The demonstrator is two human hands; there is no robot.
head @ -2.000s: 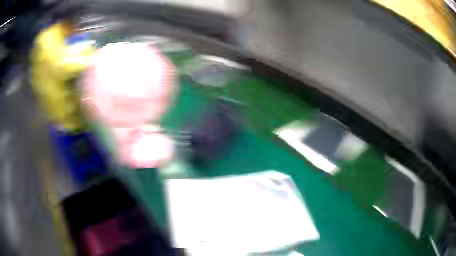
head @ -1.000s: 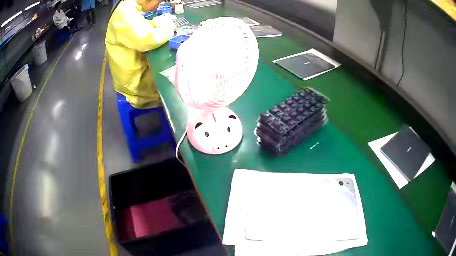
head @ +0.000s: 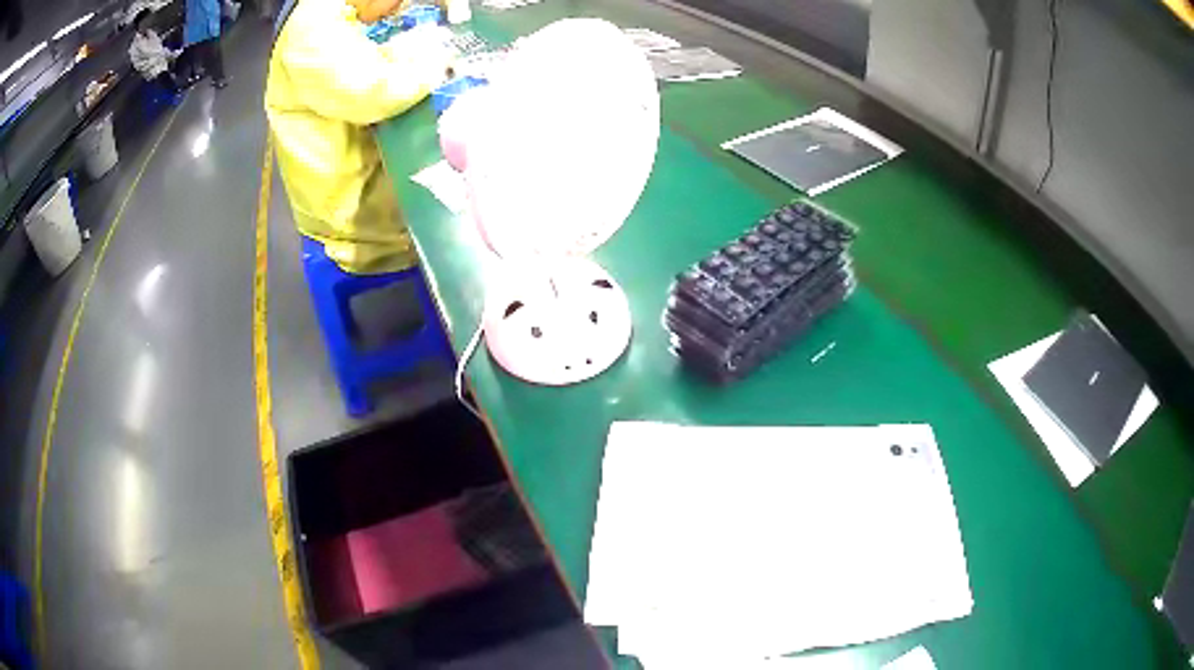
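No hand of mine is in view. A pale tablet back cover [head: 786, 524] lies on white sheets [head: 609, 563] on the green bench nearest me. It is so bright that its outline is hard to make out. Its small camera area with dark dots is at the far right corner. A fanned stack of dark lens strips [head: 759, 288] stands on the bench beyond it, with rows of ring shapes on top.
A pink desk fan [head: 557, 321] stands left of the dark stack. Dark grey covers on white sheets lie on the belt [head: 917, 314] at right. A black bin [head: 393, 452] with pink material is below the bench's left edge. A person in yellow [head: 341, 118] sits at far left.
The view has swung from a blurred look to a steady one. In the last second the dark cover at right has shifted slightly down and right, and a white corner now shows at the bottom edge.
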